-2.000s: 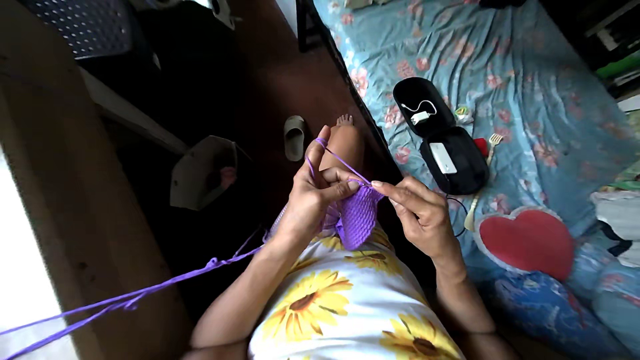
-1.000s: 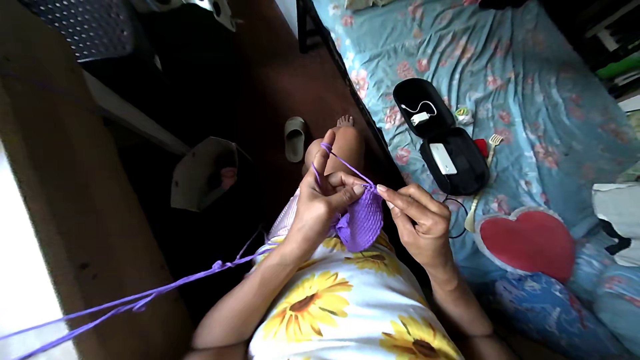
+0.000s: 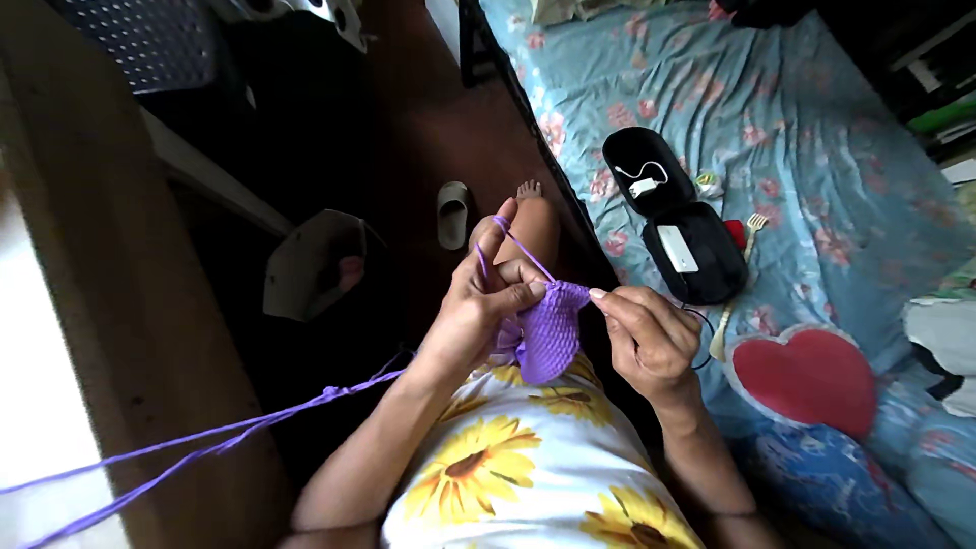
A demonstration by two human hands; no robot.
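A small piece of purple crochet-like fabric [image 3: 550, 335] hangs between my hands above my lap. My left hand [image 3: 484, 297] pinches its upper left edge between thumb and a finger, with purple yarn [image 3: 526, 250] looped round the raised index finger and running down to the edge. At the top right corner of the piece, the fingertips of my right hand [image 3: 648, 328] are closed; any hook there is too small or hidden to tell. More purple yarn strands [image 3: 267, 419] stretch from beside my left forearm to the lower left.
On the right, a bed with a floral sheet [image 3: 724, 107] bears an open black case [image 3: 709, 259], a fork [image 3: 751, 236] and a red heart-shaped cushion [image 3: 812, 377]. A slipper [image 3: 453, 217] lies on the floor. A wooden ledge [image 3: 137, 343] runs along the left.
The purple piece has turned and shows more of its textured face. My right hand has shifted slightly at its edge, while my left hand keeps its pinch.
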